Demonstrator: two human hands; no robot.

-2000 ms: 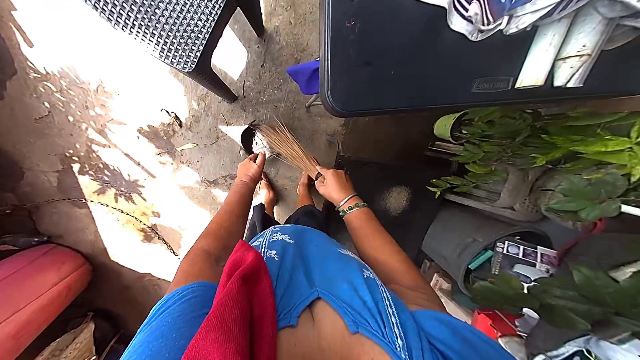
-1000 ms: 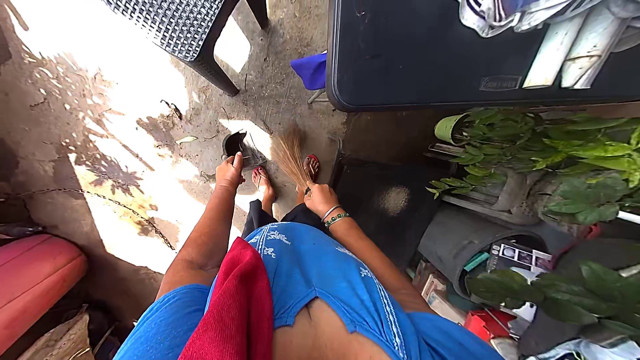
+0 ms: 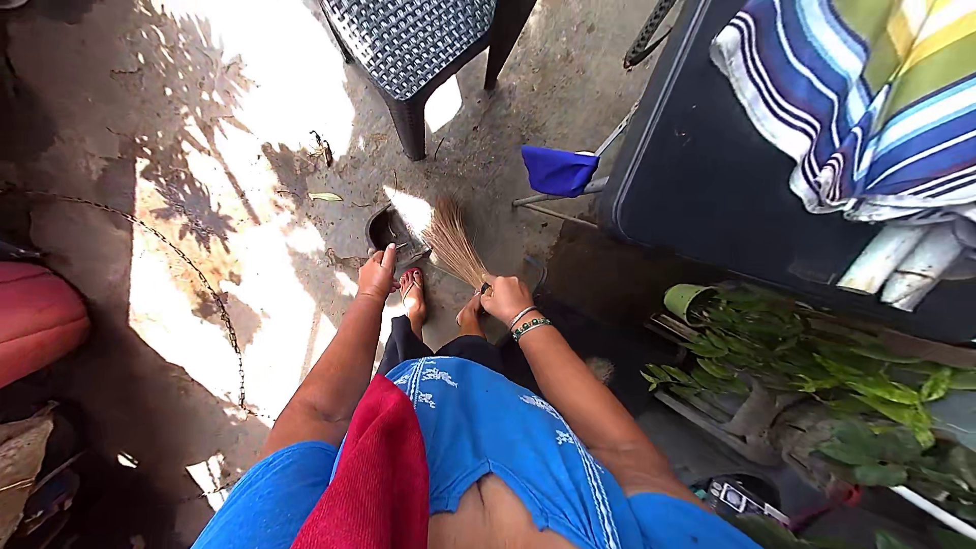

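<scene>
In the head view my left hand (image 3: 379,273) grips a dark dustpan (image 3: 387,229) low over the concrete floor, just in front of my sandaled feet. Fingers cover the part where I hold it. My right hand (image 3: 507,297), with bracelets on the wrist, is closed around the bound end of a stick broom (image 3: 455,240). The broom's bristles fan out toward the floor, with their tips close to the dustpan's right side. Whether they touch it I cannot tell.
A woven plastic chair (image 3: 427,46) stands ahead. To the right are a dark table (image 3: 686,168) with a striped cloth (image 3: 862,99), a purple cloth (image 3: 559,170) by its leg, and potted plants (image 3: 823,366). A chain (image 3: 183,263) lies on the floor at left.
The dustpan was tilted up by the broom in the earliest frame, then the two were apart. Now the bristles lean toward the dustpan. The view has shifted, showing more of the striped cloth.
</scene>
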